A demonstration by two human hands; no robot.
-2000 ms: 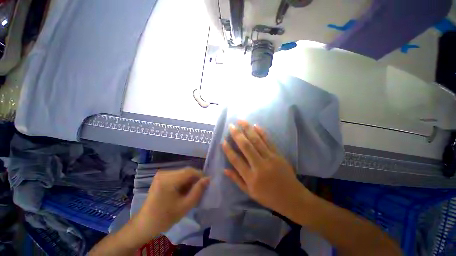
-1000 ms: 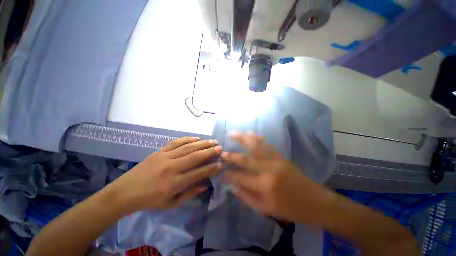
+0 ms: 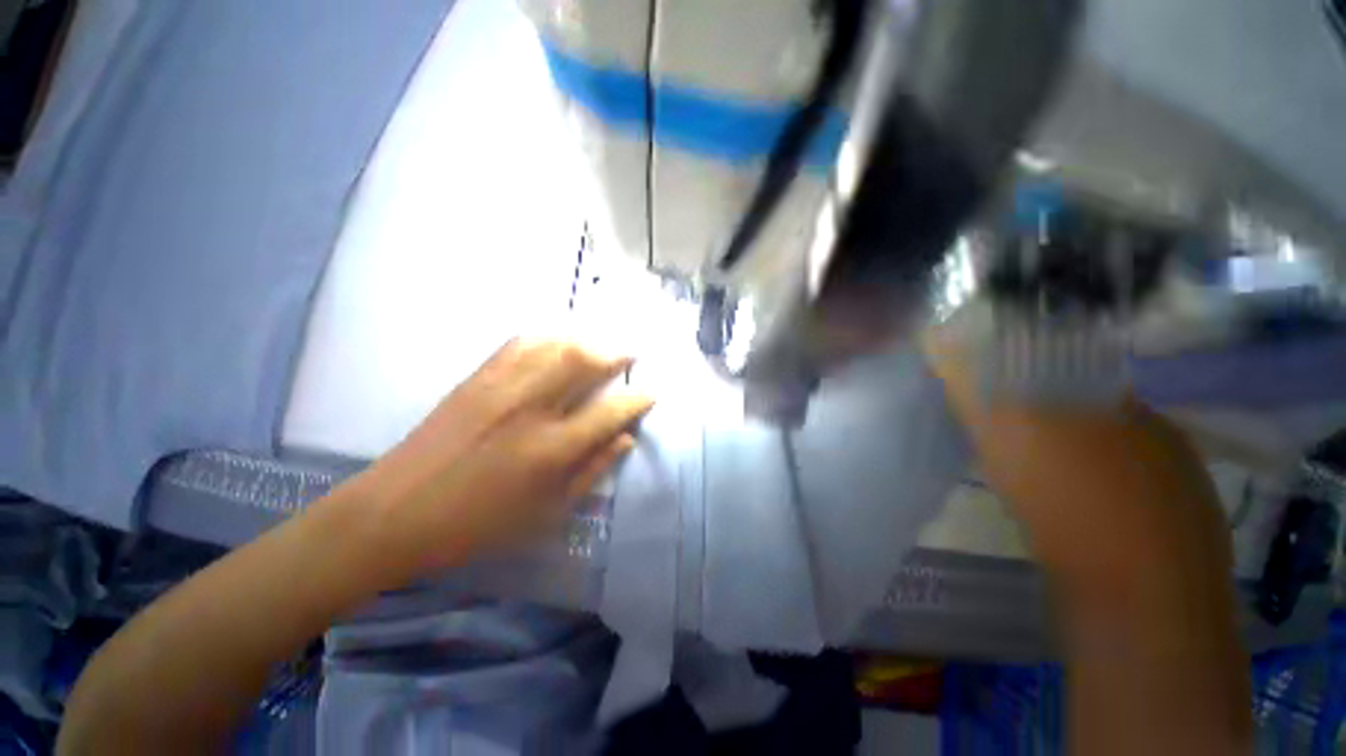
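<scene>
The light blue-grey garment panel [image 3: 750, 539] lies under the machine head, with folded lengthwise strips, and hangs over the table's front edge. My left hand [image 3: 517, 421] is at its left edge near the bright needle area, fingertips towards the cloth; glare hides whether they pinch it. My right forearm reaches up at the right. My right hand [image 3: 967, 369] is blurred and mostly hidden behind the white, blue-striped machine head [image 3: 738, 133]; its fingers cannot be made out. The needle area [image 3: 719, 332] is washed out by light.
More blue-grey cloth [image 3: 163, 236] is spread on the table at left. The grey ruler edge [image 3: 244, 480] runs along the front. Bunched cloth [image 3: 458, 672] lies below the edge. A blue plastic basket [image 3: 1004, 709] is at lower right. A purple strip [image 3: 1247, 377] shows at right.
The view has shifted, and the machine head now fills the upper middle. My left hand has moved up towards the needle. My right hand has left the panel's front part and moved up and right.
</scene>
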